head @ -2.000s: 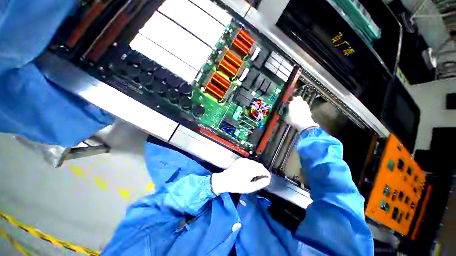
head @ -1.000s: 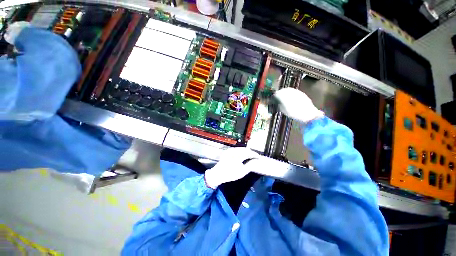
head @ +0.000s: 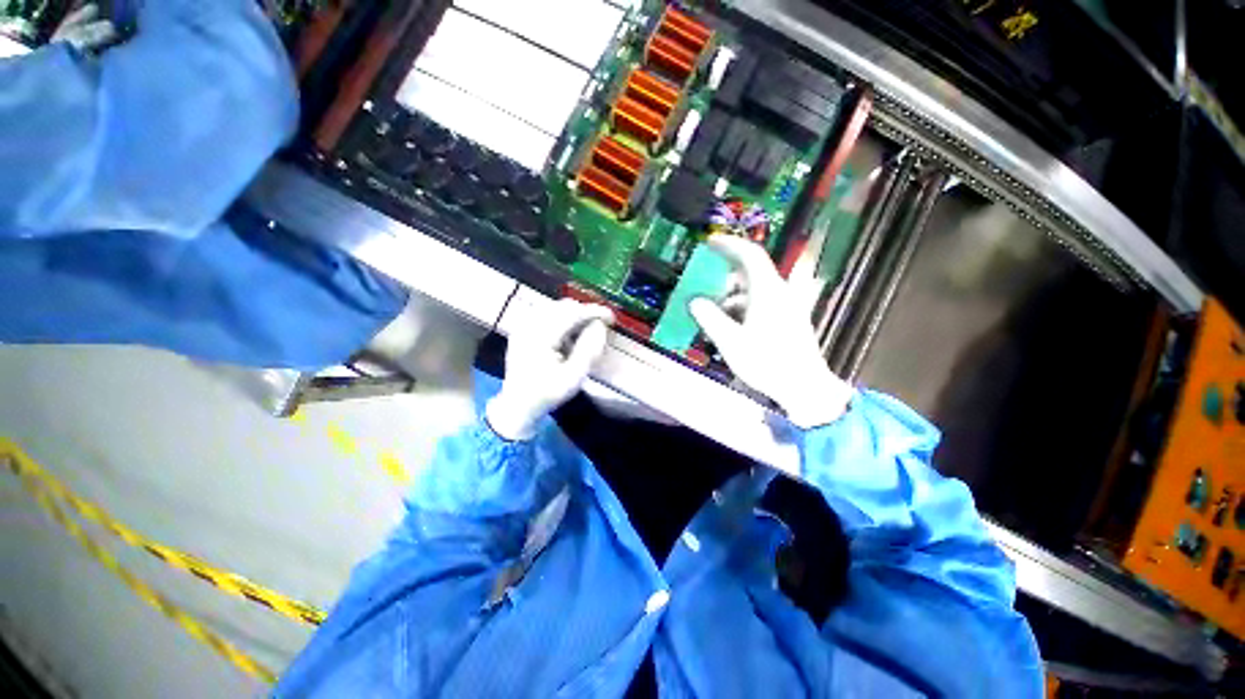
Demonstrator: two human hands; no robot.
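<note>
The main circuit board point(head: 595, 240) lies in its carrier between the metal rails, with pale blocks, orange-copper coils and black cans on it. My right hand point(head: 767, 325), white-gloved, holds a small green board piece point(head: 694, 298) over the lower right corner of the main board, beside the multicoloured ring coil point(head: 737, 216). Whether the piece touches the main board cannot be told. My left hand point(head: 549, 358), white-gloved, is at the near rail with its fingers curled and nothing visible in it.
The near silver rail point(head: 451, 283) runs in front of me. An orange cover plate point(head: 1201, 478) stands at the far right. Conveyor rollers point(head: 881, 260) lie right of the carrier. Another person's blue sleeve point(head: 150, 123) reaches over the line at the left.
My right hand has moved left from beyond the carrier's side bar onto the main board's corner, now with a green piece in it. My left hand has moved left along the rail. The view has turned.
</note>
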